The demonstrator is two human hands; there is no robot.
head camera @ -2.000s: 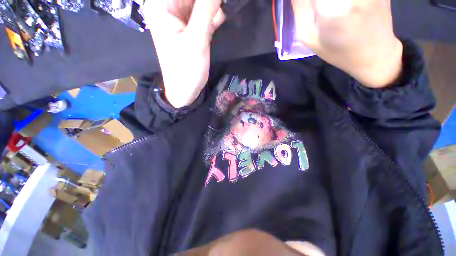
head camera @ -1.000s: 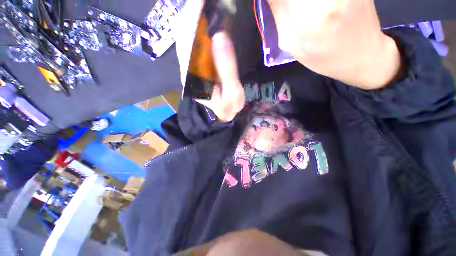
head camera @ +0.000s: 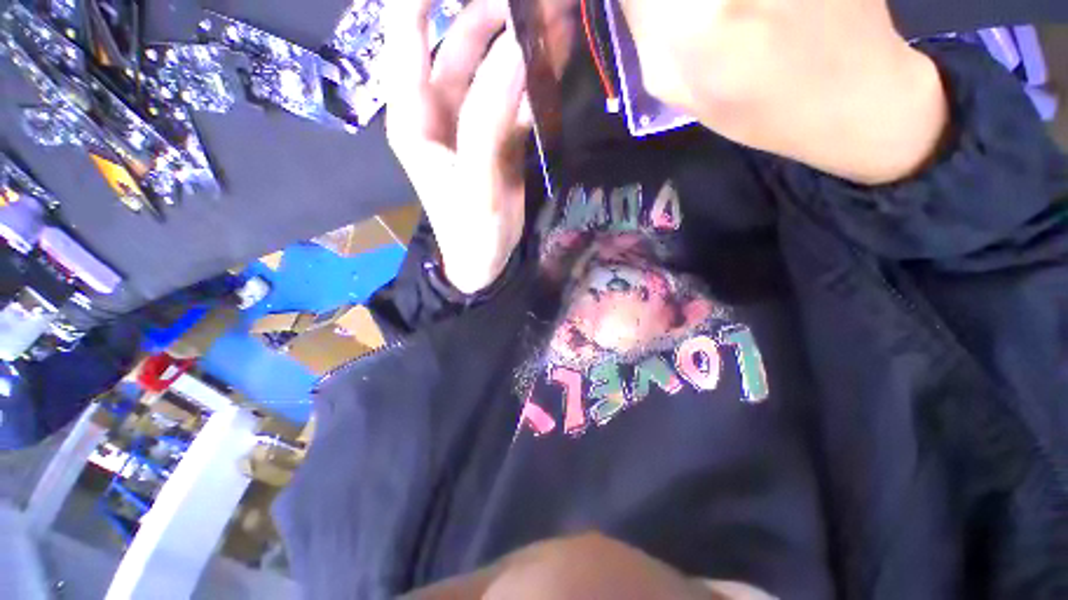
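Note:
My left hand (head camera: 469, 129) is at the upper left of centre, its fingers at the edge of a dark, shiny, flat board (head camera: 553, 82) that looks like a circuit board. The board stands tilted, with a thin bright edge line. My right hand (head camera: 785, 76) grips a lilac battery pack (head camera: 638, 100) at the top centre, its lower end showing below the fingers. Red and dark leads (head camera: 595, 47) run beside the pack to a tiny white connector (head camera: 613, 106), close to the board but apart from my left fingers. The top frame edge cuts off both hands' upper parts.
Loose circuit boards (head camera: 176, 88) heap on the dark bench at upper left, one with an orange part (head camera: 117, 182). Lilac packs lie at far left (head camera: 76, 258) and upper right (head camera: 1031, 70). Open cartons (head camera: 334, 340) stand on the blue floor below.
My left hand dipped towards my chest with an amber-faced panel beside it, then rose again; the board now shows its dark side. My right hand still holds the pack, shifted slightly left.

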